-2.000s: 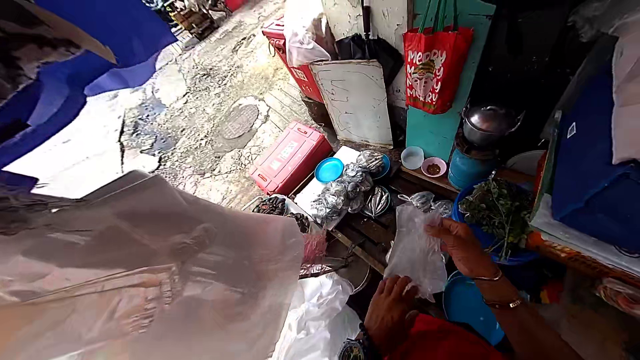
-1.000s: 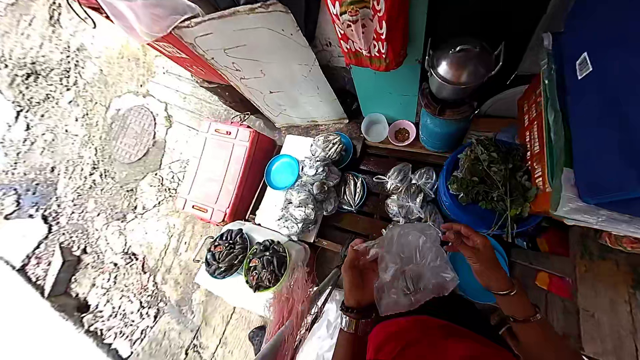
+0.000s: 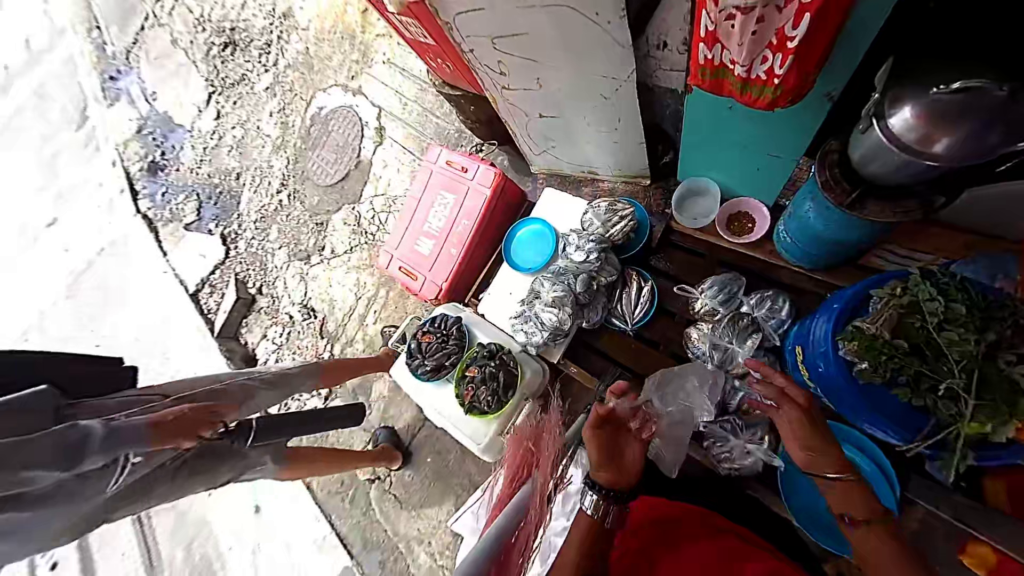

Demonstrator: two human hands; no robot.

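My left hand (image 3: 616, 438), with a metal watch at the wrist, grips the edge of a clear plastic bag (image 3: 680, 404). To the bag's right, my right hand (image 3: 792, 412) is raised with its fingers apart, and nothing shows in it. Knotted plastic bags of fish (image 3: 724, 340) lie on the slatted wooden table just beyond my hands. More bagged fish (image 3: 560, 292) are heaped on a white board, beside a blue plate (image 3: 530, 245) and a blue bowl of fish (image 3: 632, 300). A blue basin (image 3: 840, 488) is partly hidden under my right forearm.
Two bowls of mussels (image 3: 436, 348) stand on a white cooler (image 3: 480, 432), near a red cooler (image 3: 452, 224). At right are a blue tub of leafy greens (image 3: 832, 360) and a metal pot (image 3: 932, 132) on a stove. A person (image 3: 200, 448) walks at left; a pink-stranded pole (image 3: 520, 496) stands close.
My right hand has come away from the plastic bag, which it touched earlier; my left hand still has it. A person has come into view at left.
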